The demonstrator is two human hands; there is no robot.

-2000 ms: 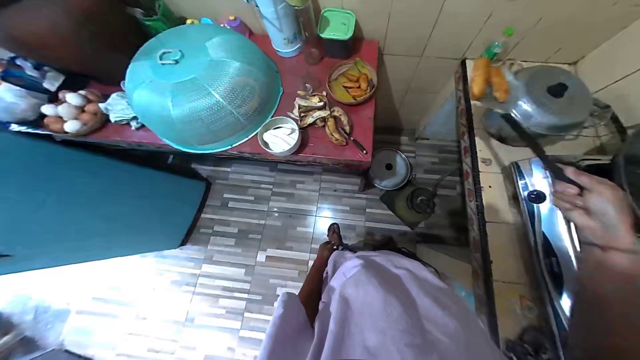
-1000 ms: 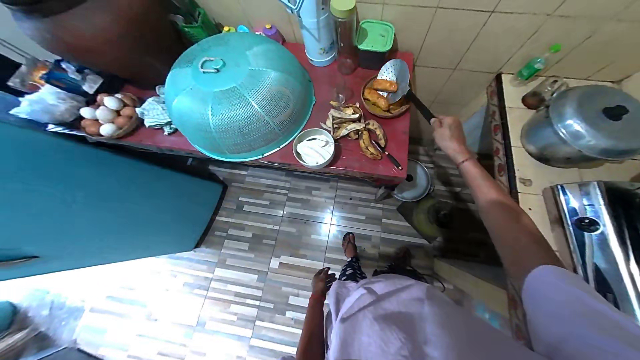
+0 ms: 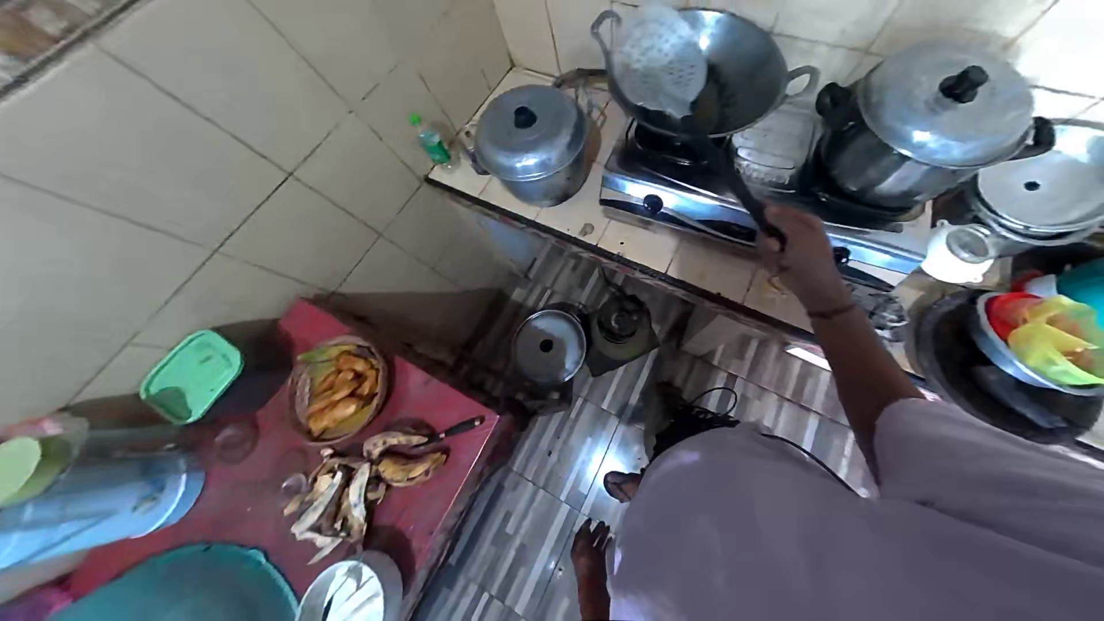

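My right hand [image 3: 802, 254] grips the black handle of a perforated metal skimmer [image 3: 662, 65], whose head is over the left side of a wok [image 3: 746, 65] on the gas stove [image 3: 716, 211]. What lies in the wok is mostly hidden; a brownish patch shows near the skimmer. My left hand [image 3: 592, 536] hangs low beside my body, holding nothing that I can see, its fingers slightly apart. On the red table [image 3: 440, 509] at the left, a basket [image 3: 302, 401] holds several fried golden pieces [image 3: 345, 392]. Banana peels [image 3: 332, 509] and a knife [image 3: 461, 428] lie close by.
A lidded pot [image 3: 530, 142] and a green-capped bottle [image 3: 433, 142] stand left of the stove. A large lidded pot [image 3: 940, 112] sits on its right side, near a white mug [image 3: 957, 252]. Below, another lidded pot [image 3: 549, 347] is on the floor. A bowl with white pieces [image 3: 354, 591] is on the table.
The skimmer, held over the basket of fried pieces one second ago, is now over the wok in my right hand. The view has swung right towards the stove. The skimmer's orange pieces no longer show on it.
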